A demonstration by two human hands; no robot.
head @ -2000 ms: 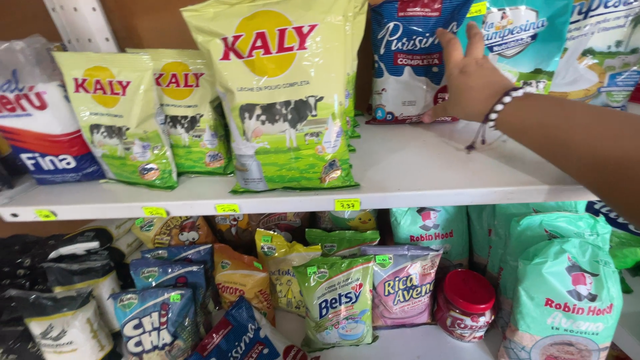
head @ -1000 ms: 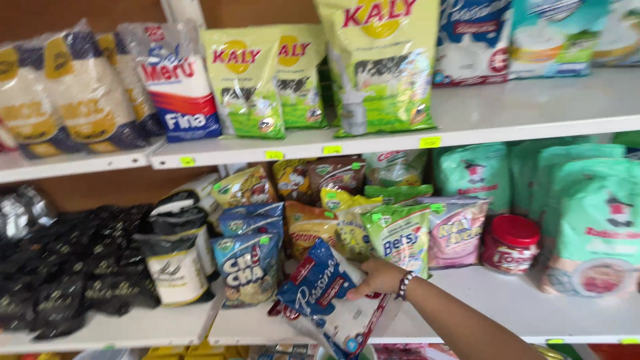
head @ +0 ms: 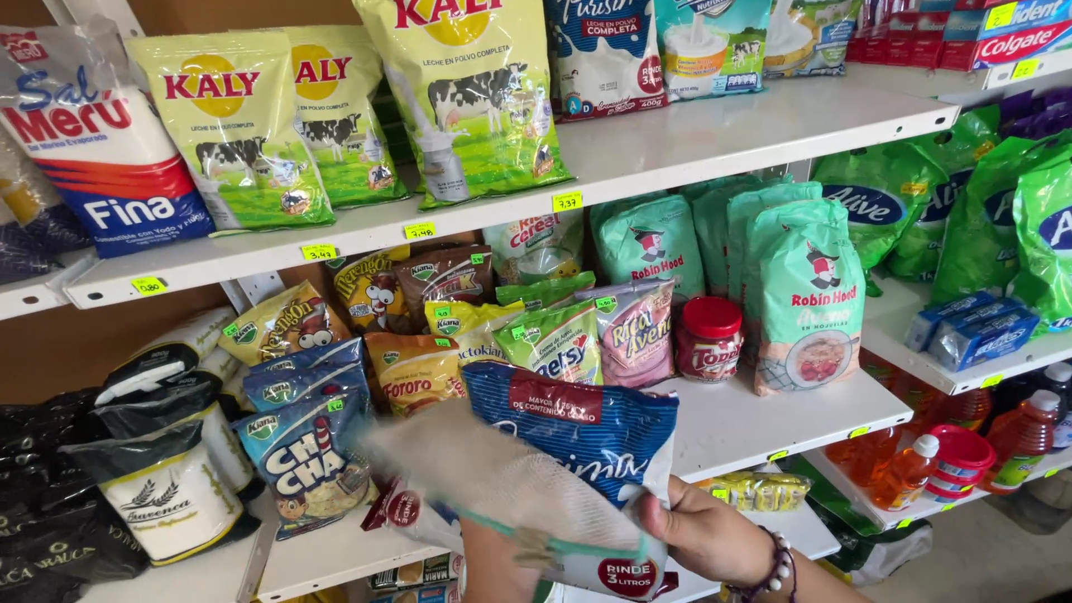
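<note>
My right hand (head: pixel 708 528), with a beaded bracelet at the wrist, grips the right side of a blue and white Purísima milk powder bag (head: pixel 624 444) held in front of the lower shelf. My left hand (head: pixel 498 557) is at the bottom centre, mostly hidden behind a blurred, pale mesh cloth with a green edge (head: pixel 502 477), which it appears to hold. The cloth overlaps the bag's left and lower front. Behind it, another Purísima bag (head: pixel 410 511) lies on the lower shelf beside the blue Chicha bag (head: pixel 310 465).
Kaly milk powder bags (head: pixel 473 100) and a salt bag (head: pixel 100 142) stand on the upper shelf (head: pixel 670 159). On the lower shelf are a red-lidded jar (head: pixel 710 339), Robin Hood oat bags (head: pixel 808 301) and Kiana packets (head: pixel 419 373). Green detergent bags (head: pixel 879 209) stand at the right.
The right hand was at the upper-shelf Purísima bag, then at one low on the lower shelf; now it holds one up. The left hand and mesh cloth have come into view.
</note>
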